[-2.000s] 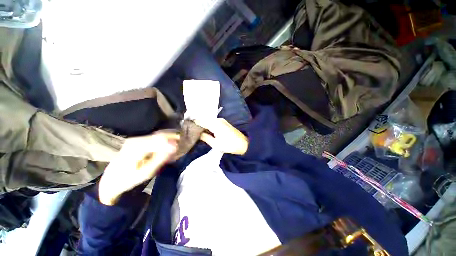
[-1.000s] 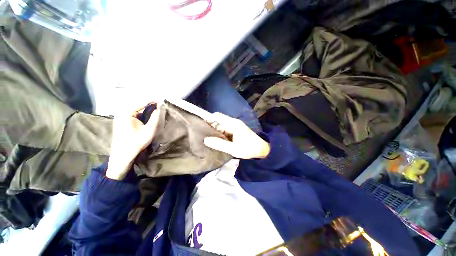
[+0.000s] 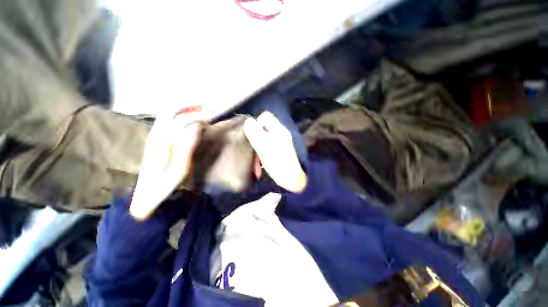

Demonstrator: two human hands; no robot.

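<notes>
An olive-brown garment (image 3: 90,159) lies across the left side, and its narrow end runs between my two hands at the front edge of the white table. My left hand (image 3: 170,159) holds the cloth at its left part, fingers bent over it. My right hand (image 3: 275,150) holds the other end of the cloth, fingertips at its upper edge. The cloth between the hands is blurred, so its fold and edge cannot be made out.
The white table (image 3: 198,54) carries a red scissors loop (image 3: 259,8) at its far side. Olive and black garments (image 3: 414,129) are piled at the right, beyond my right arm. A bin of plastic bags and yellow items (image 3: 465,228) stands at the lower right.
Two seconds ago my hands were close together on a small dark piece of cloth. They then moved apart, spreading the olive cloth, which now sits slightly higher and shows less of its face.
</notes>
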